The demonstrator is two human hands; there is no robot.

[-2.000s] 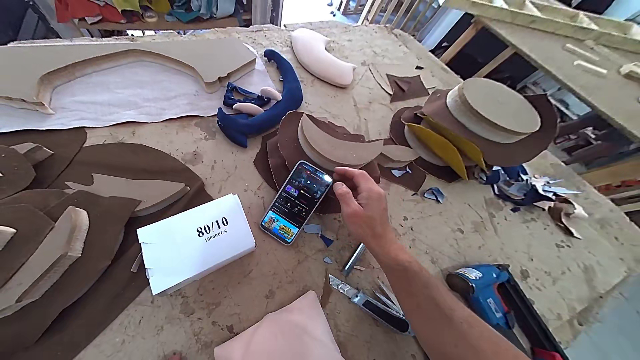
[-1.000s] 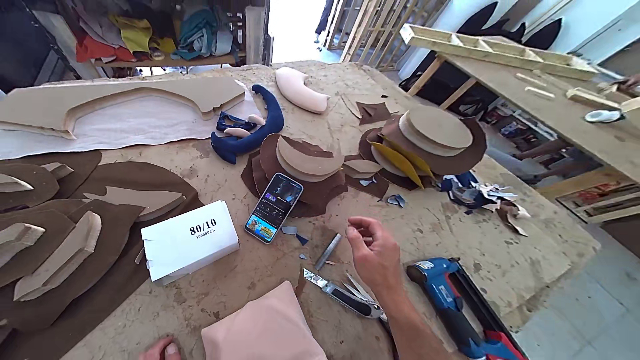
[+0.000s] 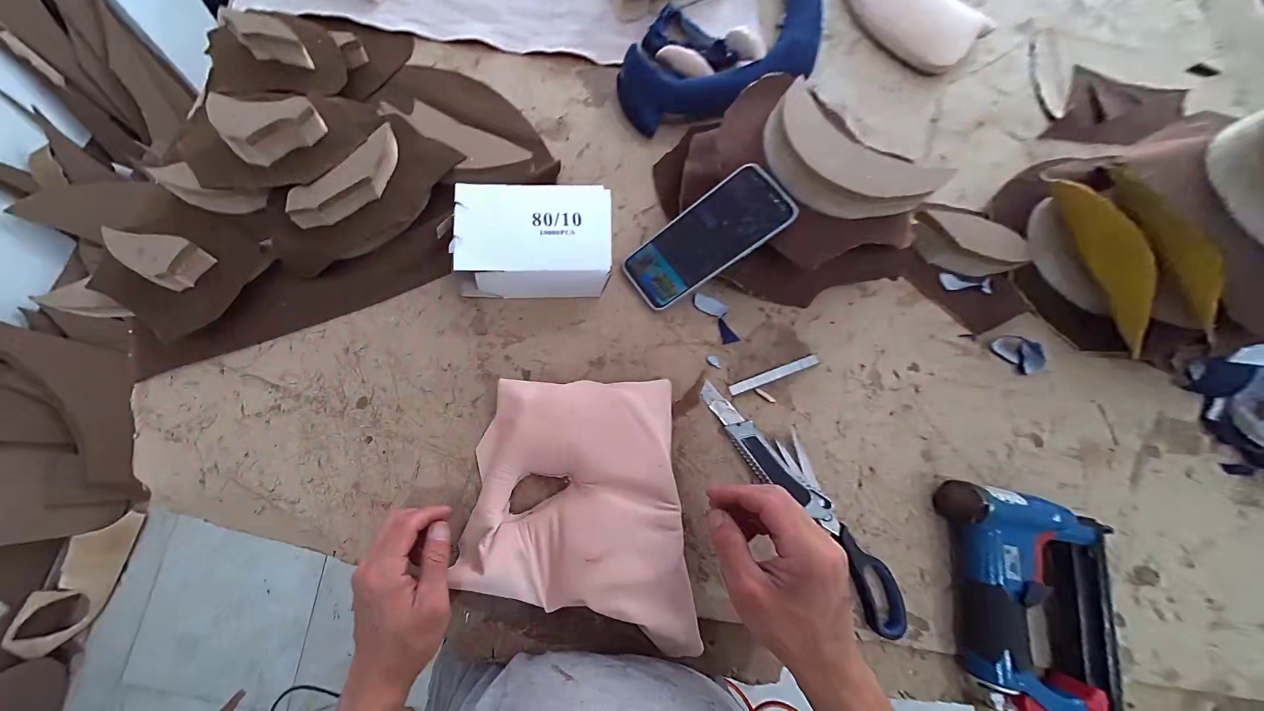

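A pink piece of fabric or leather (image 3: 612, 533), wrinkled and with an oval hole, lies at the table's near edge. My left hand (image 3: 405, 583) is at its lower left corner, fingers curled; whether they pinch the corner is not clear. On the other side my right hand (image 3: 780, 563) hovers just off the pink piece, thumb and fingers slightly apart and holding nothing. Close beyond that hand are a snap-off utility knife (image 3: 755, 444) and scissors with dark handles (image 3: 874, 583). A short metal strip (image 3: 775, 375) lies above the knife.
A blue staple or nail gun (image 3: 1022, 592) lies at the right. Farther back are a white box (image 3: 533, 237), a smartphone (image 3: 711, 237) and a curved blue padded piece (image 3: 721, 89). Brown pieces with foam (image 3: 326, 168) cover the left; more layered pieces (image 3: 839, 168) lie at back right.
My right hand has moved from beside the phone to the pink piece's right side. My left hand has come fully into view. The view has turned down toward the near edge.
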